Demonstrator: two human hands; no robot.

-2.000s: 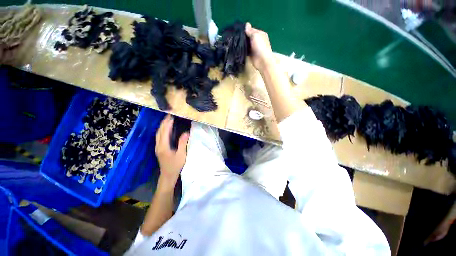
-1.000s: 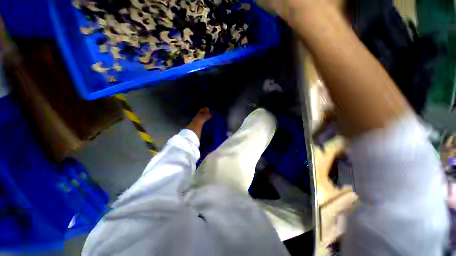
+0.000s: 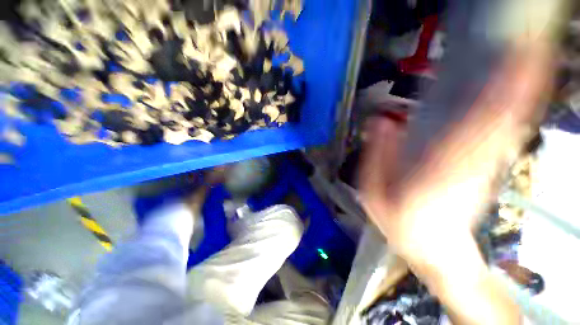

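A blue crate (image 3: 191, 166) fills the upper left, close to the camera, and holds a heap of small black-and-tan parts (image 3: 197, 82). My right hand (image 3: 439, 190) is large and heavily blurred at the right, thumb and fingers spread around a dark grey area; whether it holds this cannot be told. My left sleeve (image 3: 149, 254) reaches up from the lower left. My left hand (image 3: 208, 183) is small, dim and blurred below the crate's near wall, and its fingers cannot be made out.
My light-trousered leg (image 3: 254, 254) is below the crate. Black-and-yellow floor tape (image 3: 90, 223) runs at the left. A pale bench edge (image 3: 364, 273) rises beside my right hand, with dark pieces (image 3: 407, 305) near it. A red object (image 3: 422, 47) is at the upper right.
The view has swung left and down from the bench, and the blue crate now looms larger. My right hand has come into fuller view at the right, lower than a second ago.
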